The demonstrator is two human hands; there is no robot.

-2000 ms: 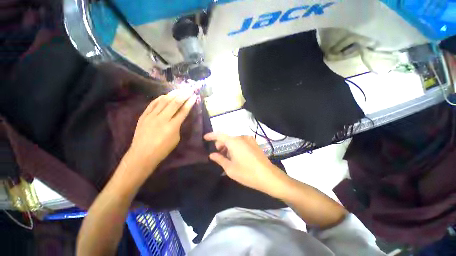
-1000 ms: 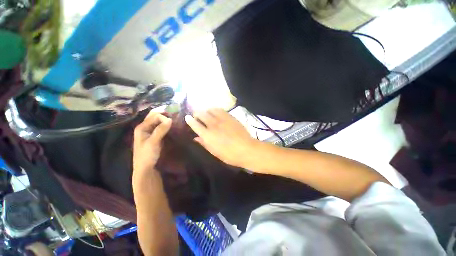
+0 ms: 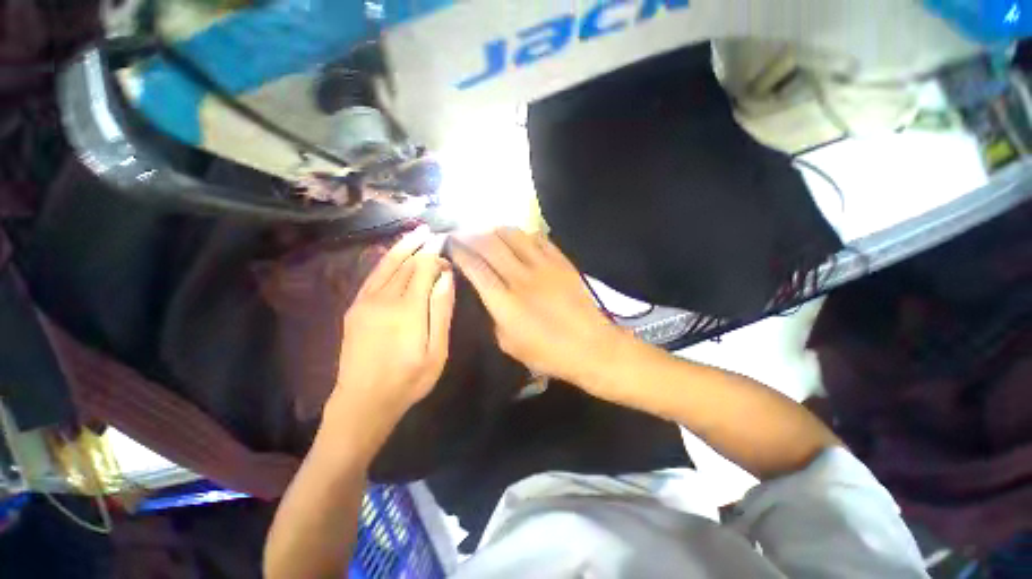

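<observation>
The maroon garment piece (image 3: 300,305) lies over the left of the machine table and under my hands, with black fabric (image 3: 509,424) hanging toward my lap. My left hand (image 3: 396,322) presses on the cloth, fingers close together, tips just in front of the needle area. My right hand (image 3: 543,300) is beside it, fingertips at the fabric edge near the bright lamp (image 3: 475,170). The fingertips of both hands nearly meet. Glare hides the needle and the exact grip. The sewing machine (image 3: 453,96) marked JACK spans the top.
A black cloth piece (image 3: 668,192) with loose threads lies right of the needle, over the measuring strip (image 3: 883,243). A white cloth (image 3: 815,107) is behind it. A blue plastic crate (image 3: 396,537) is below the table. Dark maroon cloth (image 3: 939,385) is heaped at right.
The camera view has swung and shifted. My right hand has moved up from the lower cloth edge to beside the needle area. My left hand's fingers, bent one second ago, are now straighter and flatter.
</observation>
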